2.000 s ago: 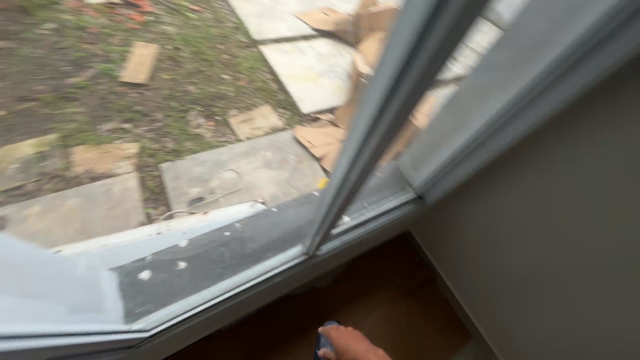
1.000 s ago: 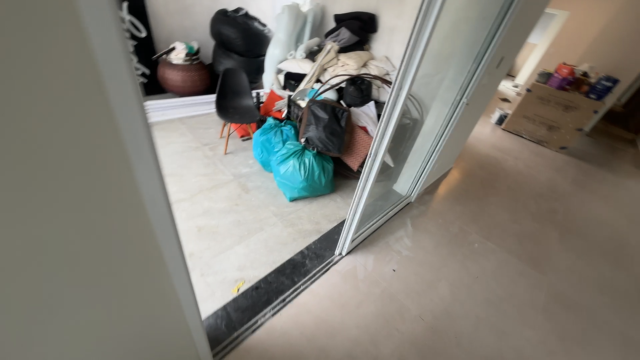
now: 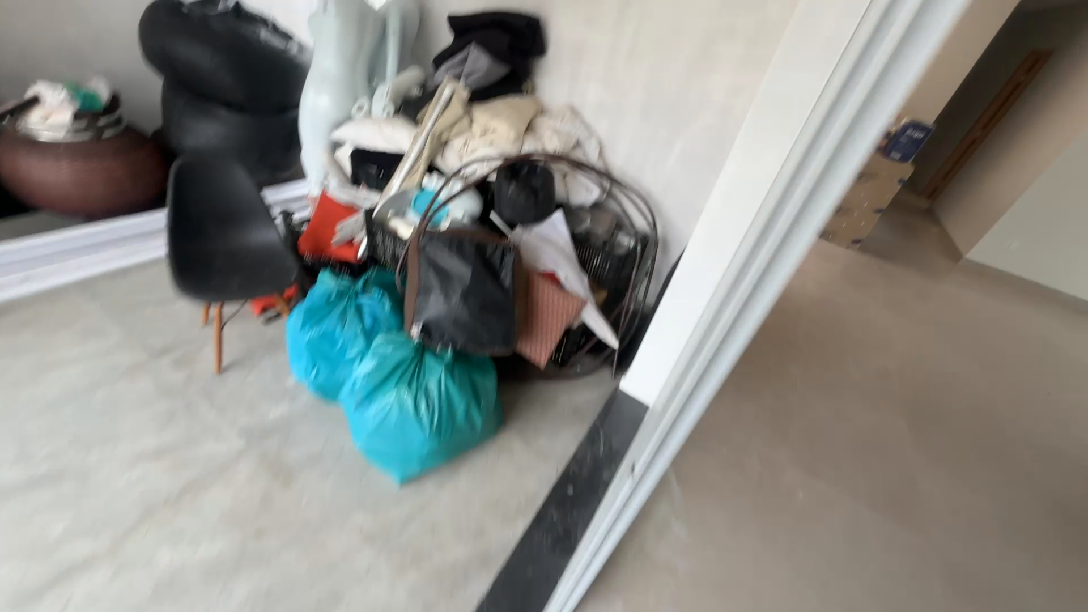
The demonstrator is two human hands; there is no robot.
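Note:
Neither my left hand nor my right hand shows in the head view now. Two tied turquoise plastic bags, the nearer one (image 3: 422,408) in front of the other (image 3: 336,327), sit on the grey floor against a heap of goods. Behind them stands a black bag with brown edges (image 3: 466,293). A black shell chair with wooden legs (image 3: 223,234) is to their left. Pale cloths (image 3: 493,127), a red item (image 3: 330,229) and thin dark hoops (image 3: 650,246) make up part of the heap. The picture is somewhat blurred.
A white door frame (image 3: 748,289) slants across the right, over a dark threshold strip (image 3: 578,493). Cardboard boxes (image 3: 867,200) stand farther off beyond it. At the left are a round brown pot (image 3: 81,170), black stacked forms (image 3: 225,85) and a pale mannequin-like figure (image 3: 336,85).
The view has swung from a window and outdoor paving to this heap, now closer. A hand at the bottom edge two seconds ago is out of view.

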